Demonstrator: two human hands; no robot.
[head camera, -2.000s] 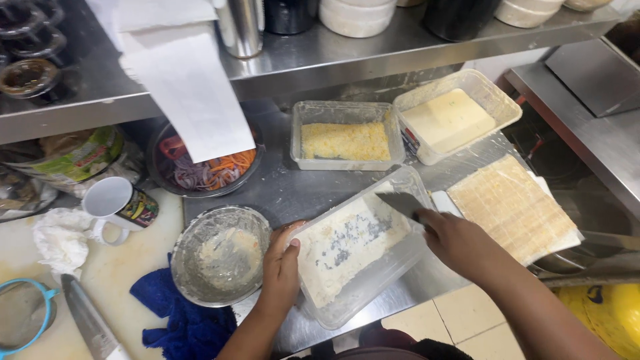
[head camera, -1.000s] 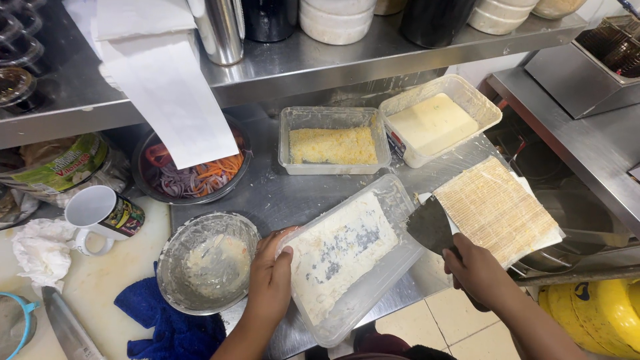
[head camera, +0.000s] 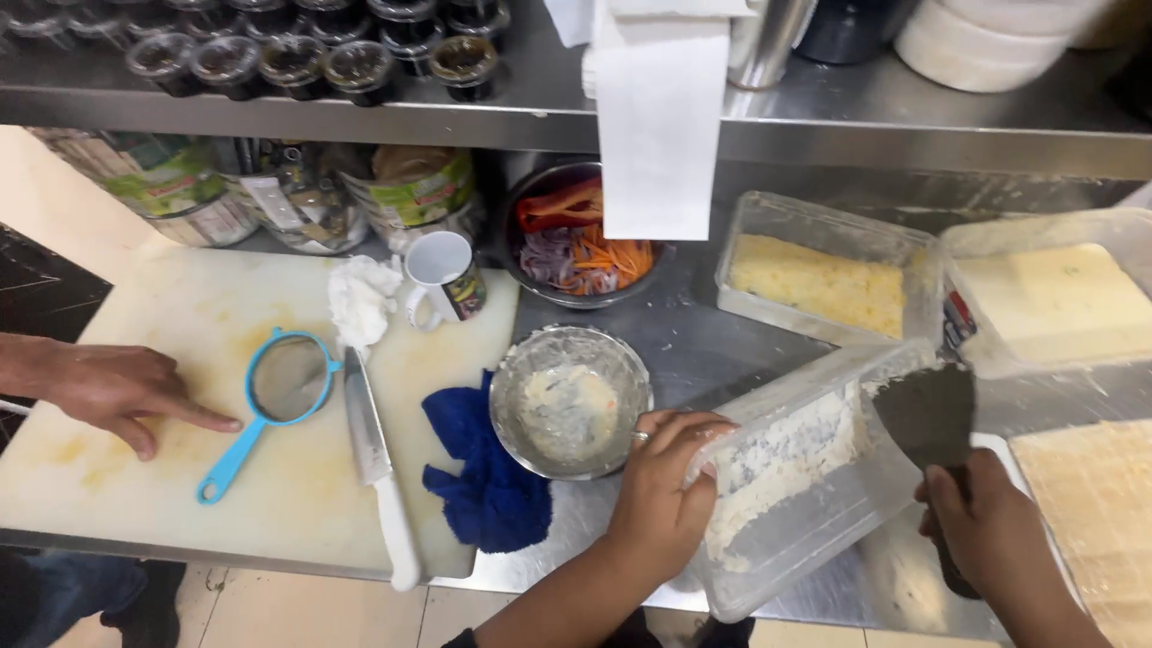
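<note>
My left hand (head camera: 670, 490) grips the near left edge of a clear plastic container (head camera: 810, 513), which is tilted and has a pale, pasty residue stuck inside. In my right hand (head camera: 985, 522) is a dark, wide-bladed scraper (head camera: 931, 418), its blade at the container's far right rim. Just left of my left hand stands a metal bowl (head camera: 569, 405) smeared with pale paste, touching a blue cloth (head camera: 490, 468). Beyond the container are a tub with a yellow block (head camera: 814, 279) and a tub with a pale block (head camera: 1053, 288). Layered pale sheets (head camera: 1093, 513) lie at the right.
Another person's hand (head camera: 135, 391) points over a cutting board (head camera: 162, 306) near a blue-rimmed strainer (head camera: 288, 378). A knife (head camera: 367, 423), mug (head camera: 445, 270) and crumpled tissue (head camera: 360, 297) are there. Behind are a bowl of sliced vegetables (head camera: 585, 261) and a metal shelf (head camera: 504, 126) with hanging paper (head camera: 661, 135).
The view has swung left. Another person's hand has come into view. The container is now tilted more steeply, and the scraper has returned from beside the sheets to its rim.
</note>
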